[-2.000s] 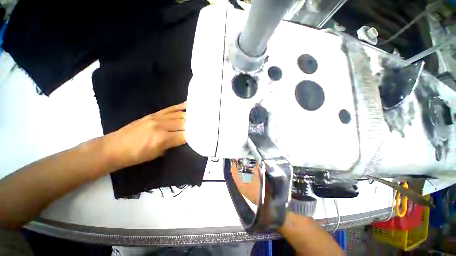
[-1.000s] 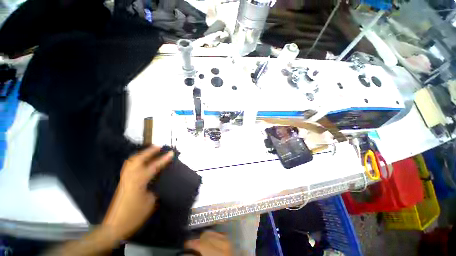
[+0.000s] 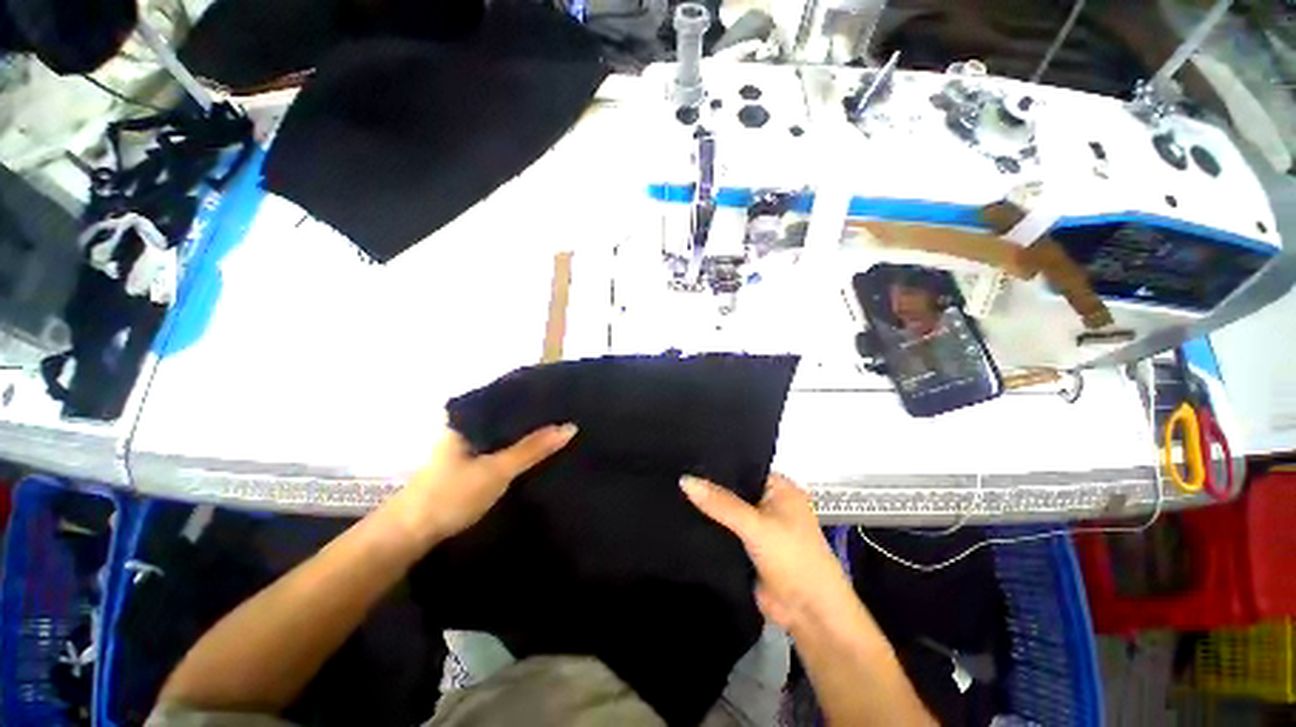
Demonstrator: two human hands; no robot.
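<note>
A black cut panel [image 3: 625, 526] hangs over the table's front edge. Its upper edge lies on the table in front of the sewing machine. My left hand [image 3: 476, 476] holds its left side, thumb on top. My right hand [image 3: 760, 533] holds its right side, thumb on top. The fingers under the cloth are hidden. The presser foot and needle area [image 3: 704, 270] is behind the panel, apart from it. The white sewing machine [image 3: 910, 156] has a blue stripe.
A black panel stack [image 3: 427, 128] lies at the back left. A brown guide strip [image 3: 557, 305] and a smartphone [image 3: 931, 341] lie on the table. Yellow-orange scissors [image 3: 1183, 447] are at the right end. Blue crates [image 3: 1052, 611] stand below. A black and white tangle [image 3: 128, 256] is at left.
The view has shifted left and back from the machine head. The cloth has moved from beside the needle area to the front edge. Both hands now hold it, spread out flatter.
</note>
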